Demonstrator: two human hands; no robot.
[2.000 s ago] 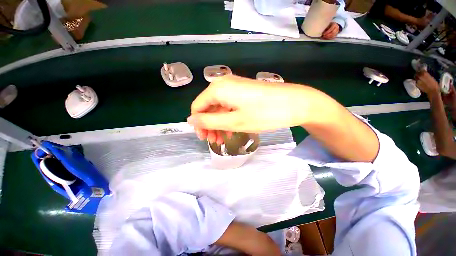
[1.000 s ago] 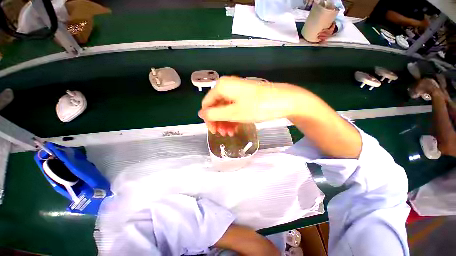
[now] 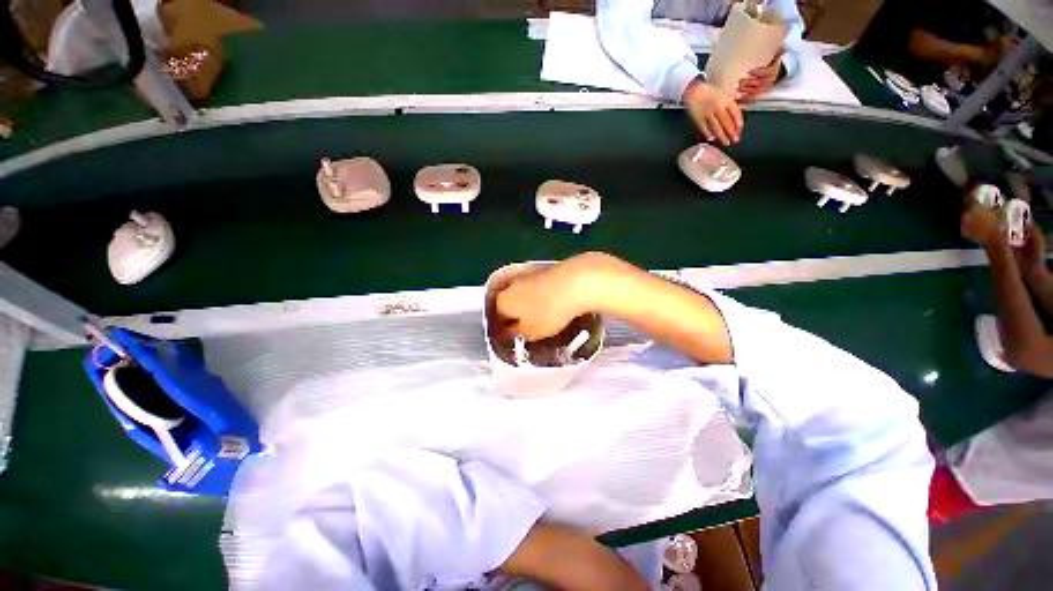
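A cream housing (image 3: 540,380), an open-topped cup, stands on whitish sheeting in front of me. Small white posts show inside it. My right hand (image 3: 540,303) reaches over its rim from the right, with the fingers down inside; what they hold is hidden. My left forearm crosses the bottom of the view, and my left hand is out of the picture below. White cover units lie on the green belt behind, one (image 3: 568,203) just beyond the housing and another (image 3: 448,185) to its left.
A blue holder (image 3: 187,404) stands at left. The whitish sheeting (image 3: 624,462) covers the bench. A pale metal rail (image 3: 808,272) separates bench and belt. Across the belt, a person holds a cream housing (image 3: 745,49). Another person's hands hold white units at far right. White units lie in a box below.
My right hand has moved from above the housing down into it. The covers on the belt have shifted left. The person opposite has a hand over a cover on the belt.
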